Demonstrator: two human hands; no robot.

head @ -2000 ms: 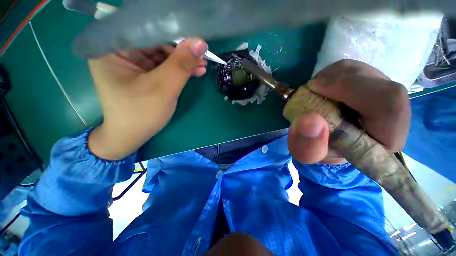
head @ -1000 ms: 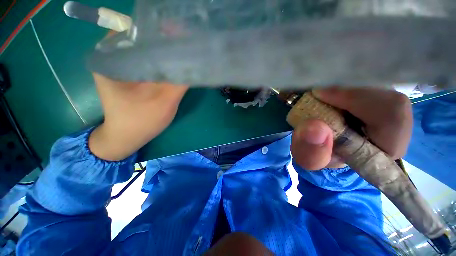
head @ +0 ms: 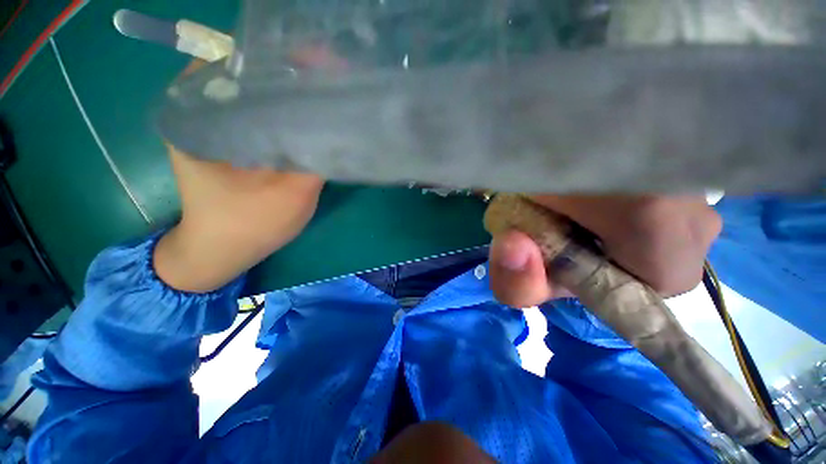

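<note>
My right hand (head: pixel 607 245) is closed around the taped cream handle of the soldering iron (head: pixel 625 308), which slants down to the lower right. The iron's metal tip is hidden behind the blurred hood. My left hand (head: pixel 244 217) shows only its wrist and heel below the hood; its fingers are hidden or blurred. The taped rear end of the tweezers (head: pixel 204 41) sticks out at the upper left, above that hand. Only a ragged pale edge of the work rest (head: pixel 444 190) shows under the hood's rim. The dark round workpiece is hidden.
The fume hood (head: pixel 507 127), clear with a thick grey rim, spans the upper view in front of both hands. The green mat (head: pixel 389 222) lies below it. A red-orange stripe (head: pixel 41 45) runs at the upper left. A black and yellow cable (head: pixel 735 340) hangs at the right.
The hood's rim now covers the workpiece and my left fingers, which showed two seconds ago. My right hand and the iron have moved a little left. More of the cable shows.
</note>
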